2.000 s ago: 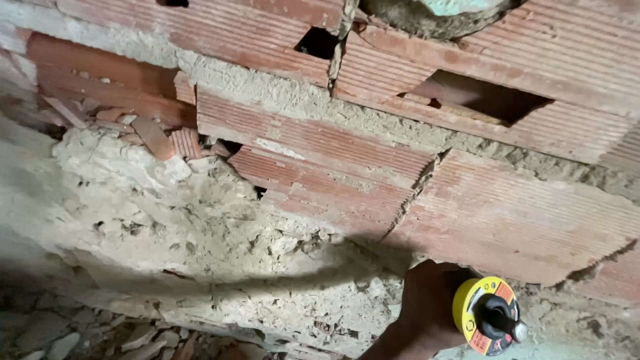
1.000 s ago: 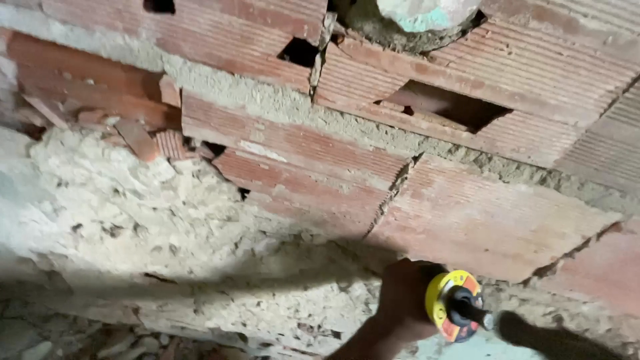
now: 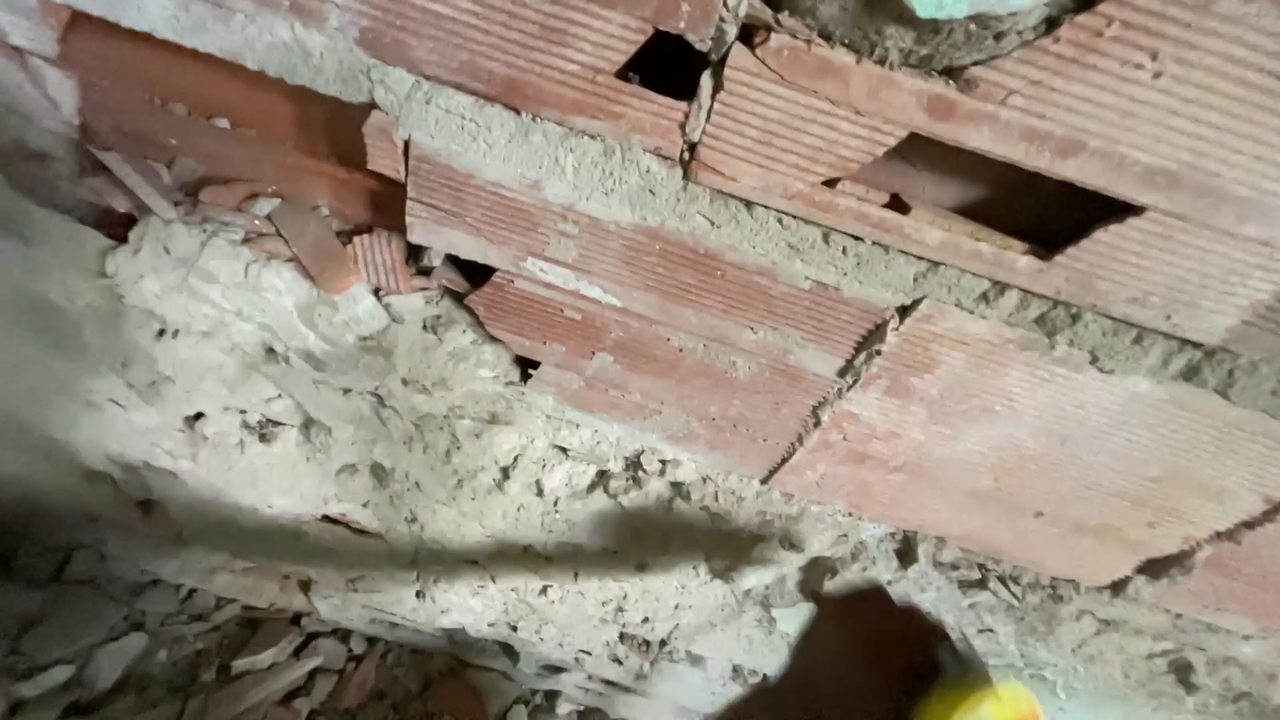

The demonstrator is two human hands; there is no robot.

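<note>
At the lower right of the head view, my left hand [image 3: 860, 650] is dark and blurred, low against the rough mortar [image 3: 560, 500] beneath the hollow clay bricks [image 3: 1020, 440]. It is closed around what appears to be a chisel with a round yellow hand guard [image 3: 980, 702]. Only the blurred upper part of the guard shows at the bottom edge; the chisel's shaft and tip are hidden. My right hand is out of view.
Broken brick pieces [image 3: 315, 245] lie in an opened cavity at upper left. Loose rubble [image 3: 265, 650] covers the bottom left. Square and slanted holes [image 3: 1000, 190] break the upper bricks. A rounded recess [image 3: 930, 35] cuts the top edge.
My left hand and the yellow guard have moved lower and are partly out of frame. A dark blurred object beside the chisel's metal head one second ago is no longer visible.
</note>
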